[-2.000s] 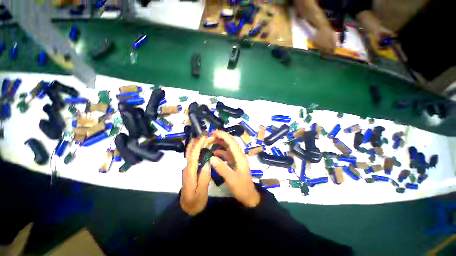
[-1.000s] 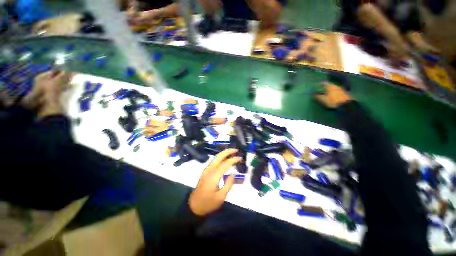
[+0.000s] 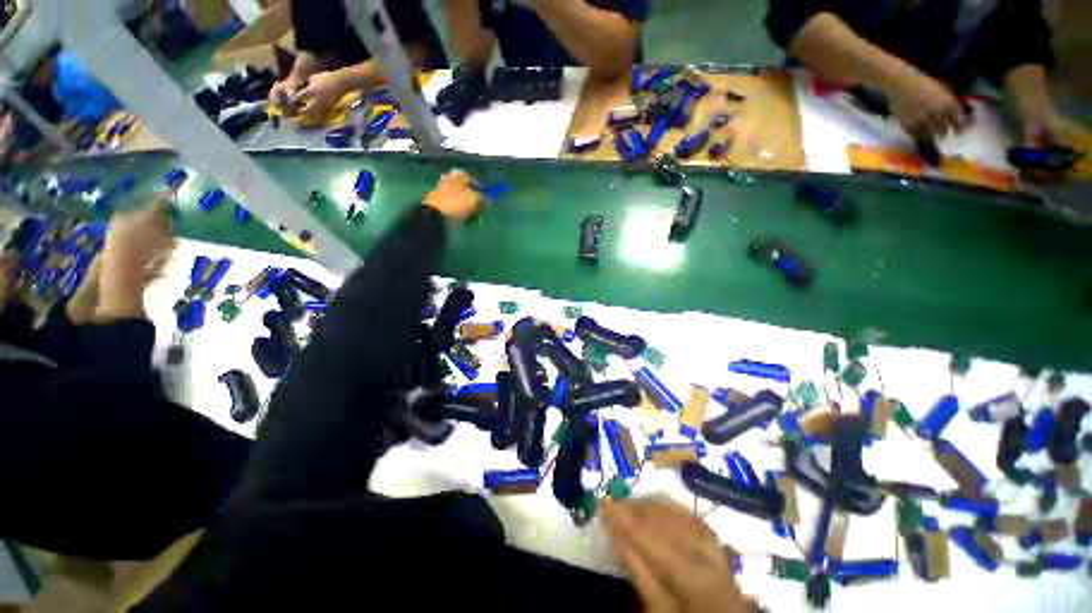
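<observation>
My left hand [image 3: 455, 195] reaches out over the green belt [image 3: 539, 216]. Its fingers touch or nearly touch a blue cell [image 3: 493, 189]; a grip cannot be made out. My right hand [image 3: 677, 557] is low at the bottom edge, cut off and blurred, over the white sheet [image 3: 539, 517]. Its fingertips are near a green board [image 3: 618, 489]; whether it holds anything is unclear. Black housings [image 3: 740, 417], blue cells [image 3: 513, 480] and tan pads [image 3: 695, 407] lie in loose piles on the sheet. My left sleeve hides part of the pile.
Black housings [image 3: 685, 213] and blue cells [image 3: 364, 184] lie on the belt. A grey metal post [image 3: 228, 144] slants across the upper left. Another person's hand [image 3: 132, 258] is at the left. People work opposite, beside a tan board [image 3: 766, 126] holding parts.
My right hand has drawn back from the belt to the bottom edge. My left hand has moved from the sheet out over the belt. A black housing now shows on the belt's right part.
</observation>
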